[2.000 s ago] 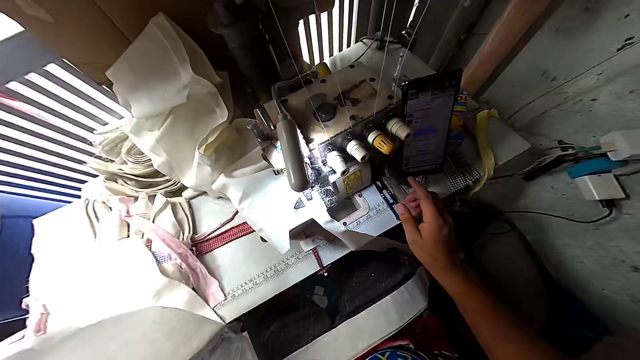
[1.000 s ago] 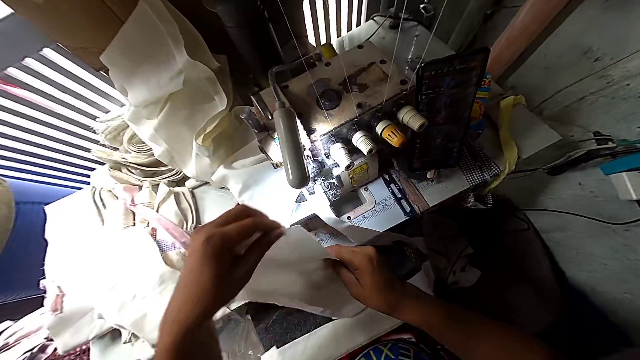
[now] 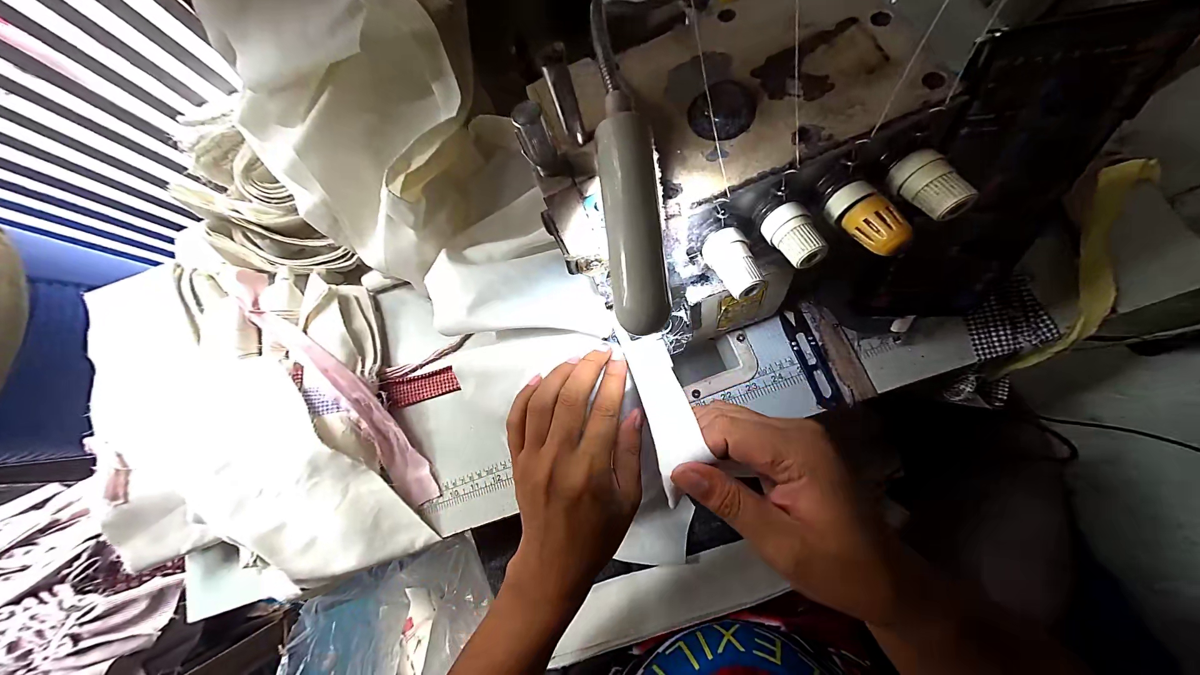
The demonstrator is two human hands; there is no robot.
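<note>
A white fabric strip (image 3: 664, 403) runs from under the lamp head of a sewing machine (image 3: 750, 103) towards me. My right hand (image 3: 787, 497) pinches its near end between thumb and fingers. My left hand (image 3: 577, 450) lies flat, fingers pointing at the machine, on pale fabric (image 3: 487, 403) just left of the strip. The grey lamp (image 3: 639, 225) hides the needle area. White tension knobs (image 3: 792, 234) and a yellow-orange one (image 3: 877, 220) line the machine's front, with threads above them. Dark thread snips (image 3: 811, 361) lie right of the strip.
Cream cloth (image 3: 347, 122) is heaped behind left, beside rolled fabric bands (image 3: 262, 216). A pink strip (image 3: 356, 394) and red checked scrap (image 3: 422, 385) lie on the left. A clear plastic bag (image 3: 384, 609) hangs at the front edge. A yellow ribbon (image 3: 1102, 262) is at right.
Two seconds ago my right hand was by the phone and my left was out of view. Both hands, holding pale fabric in front of the machine one second ago, are now closer to its lamp.
</note>
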